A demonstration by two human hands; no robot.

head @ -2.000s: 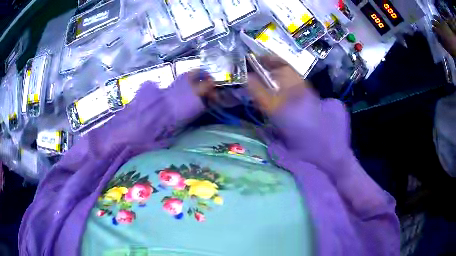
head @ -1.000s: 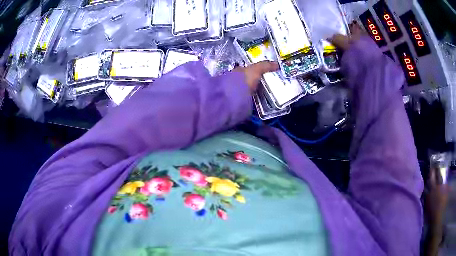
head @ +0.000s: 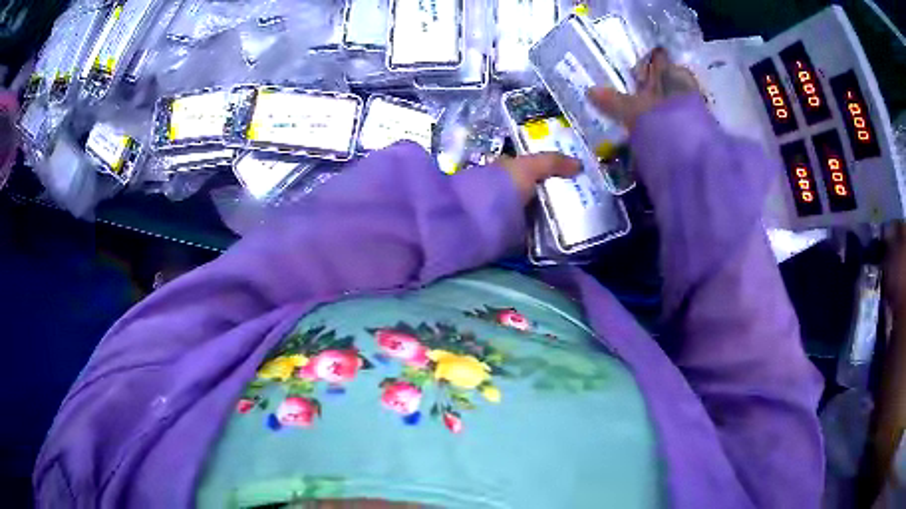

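A power bank half-assembly, with a silver cell, yellow tape and a green board at its top end, lies tilted in front of me on another case. My left hand grips its left edge, one finger over its face. My right hand holds a second half-assembly that overlaps the first at upper right; the fingertips are on its face. The right hand partly hides that unit's lower part and whatever lies behind it.
Half-assemblies and clear bags heap the bench to the left and back. The white tester with red displays stands at right. Another person's arm is at the right edge, near a bagged unit.
My right hand has moved left and down from beside the tester onto the second unit, which has shifted and tilted. My left hand stays on the front unit. The view has shifted slightly.
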